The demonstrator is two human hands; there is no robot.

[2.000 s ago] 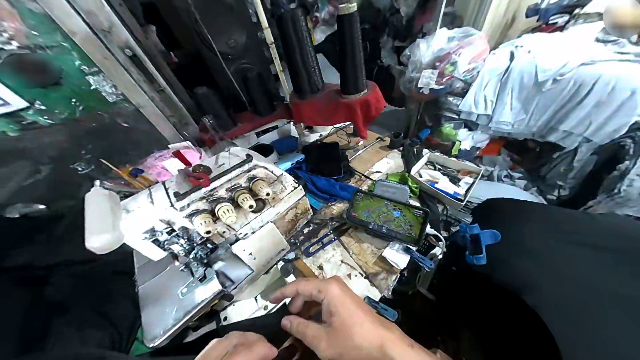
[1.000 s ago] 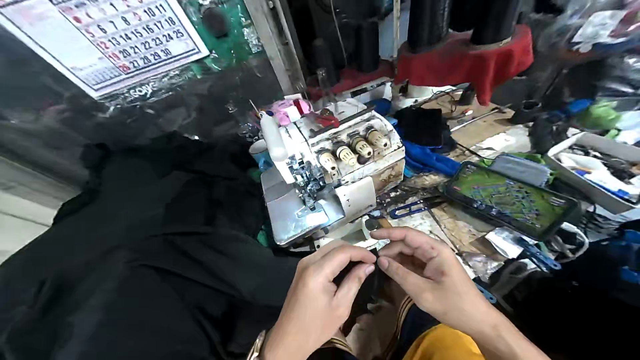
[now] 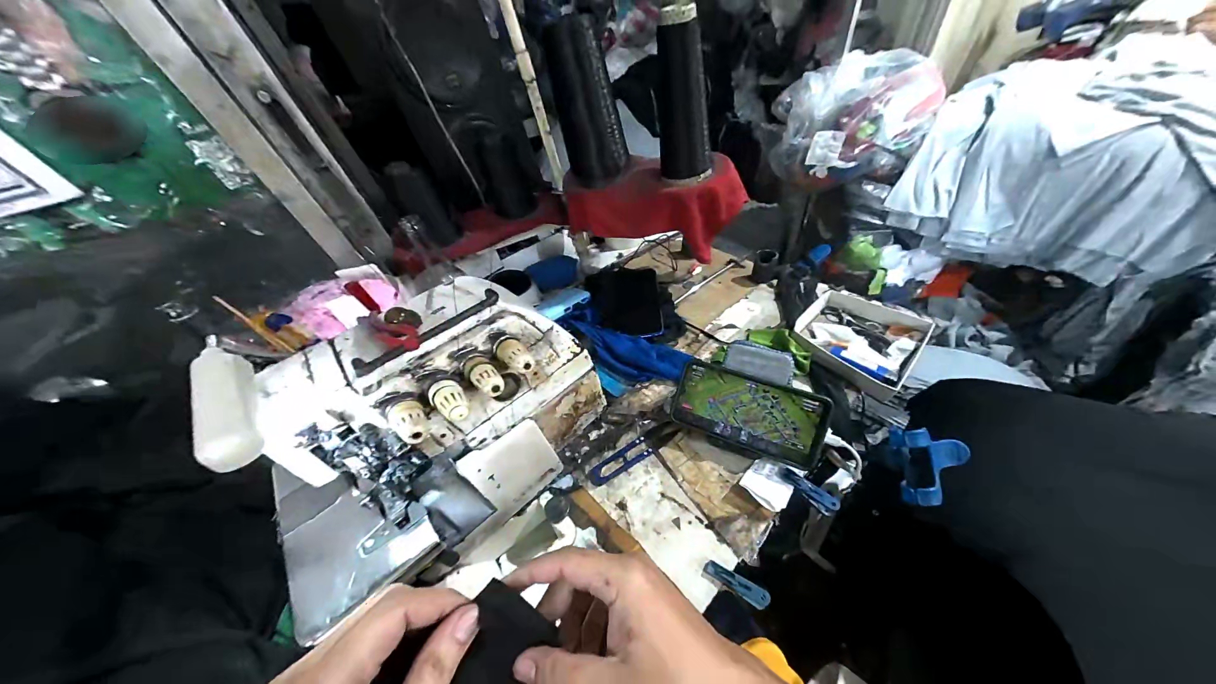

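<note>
A piece of black fabric [image 3: 502, 629] is pinched between both hands at the bottom of the head view. My left hand [image 3: 404, 635] grips its left side with thumb and forefinger. On the right side, my right hand [image 3: 622, 617] holds it with the thumb below and bent fingers above. Just beyond the hands stands a worn white overlock sewing machine [image 3: 560, 404] with several cream tension dials [image 3: 446, 397]. Its metal work plate [image 3: 332, 560] lies up and left of the fabric. The fabric's lower part is cut off by the view's edge.
A phone [image 3: 752, 410] with a lit screen, blue thread snips [image 3: 622, 461] and a blue clip [image 3: 737, 583] lie right of the machine. Farther back are a box of small items [image 3: 864, 342] and black thread cones [image 3: 684, 95] on red cloth. A white bottle [image 3: 224, 407] stands left.
The view has swung right and back since one second ago. Black fabric now shows broadly between my hands, where one second ago only a small dark bit was visible at the fingertips.
</note>
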